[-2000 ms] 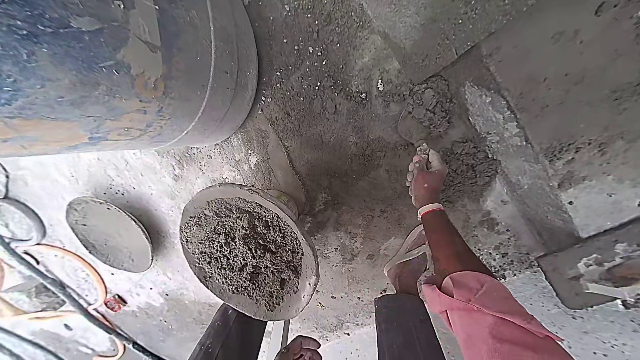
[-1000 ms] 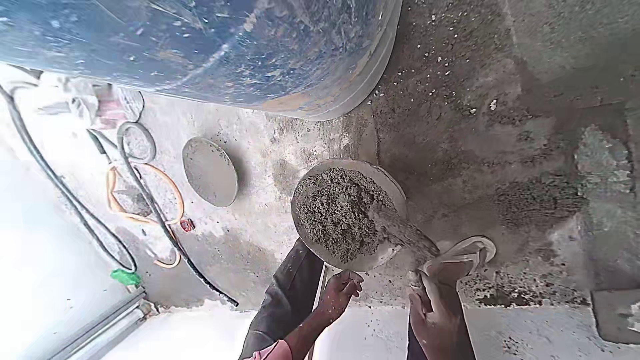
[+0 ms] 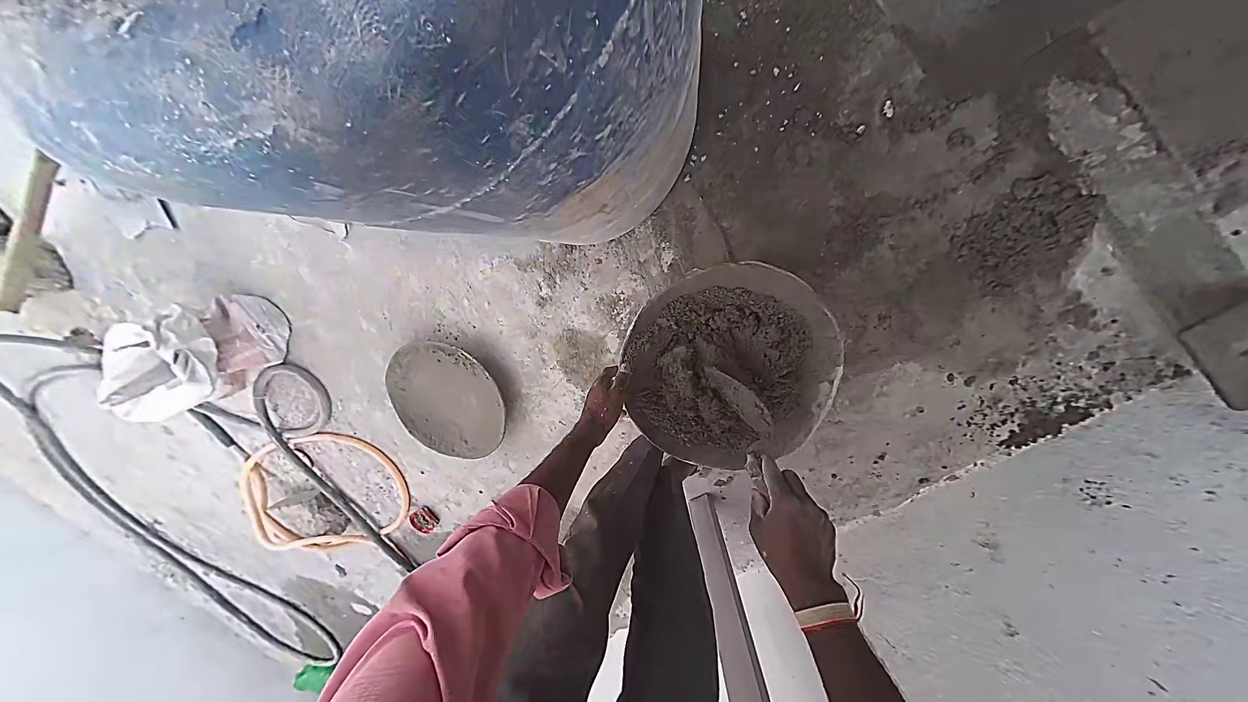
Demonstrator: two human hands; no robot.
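A round pan (image 3: 827,366) full of grey mortar (image 3: 770,327) stands on the floor in front of my legs. My left hand (image 3: 606,398) grips the pan's left rim. My right hand (image 3: 792,517) is closed around the handle of a trowel (image 3: 738,398) at the pan's near edge, and the blade lies in the mortar. Mortar partly covers the blade. A second round pan (image 3: 447,400), greyish and without a heap in it, lies to the left.
A large blue drum (image 3: 390,107) stands beyond the pans. At the left lie black hoses (image 3: 127,531), an orange hose (image 3: 395,468) and a white bag (image 3: 156,366). A long straight bar (image 3: 726,595) is beside my legs. Spilled mortar (image 3: 1029,229) marks the floor at the right.
My right hand, over the floor mortar at the right two seconds ago, is now at the pan with the trowel. My left hand has moved onto the pan's left rim. The view has shifted.
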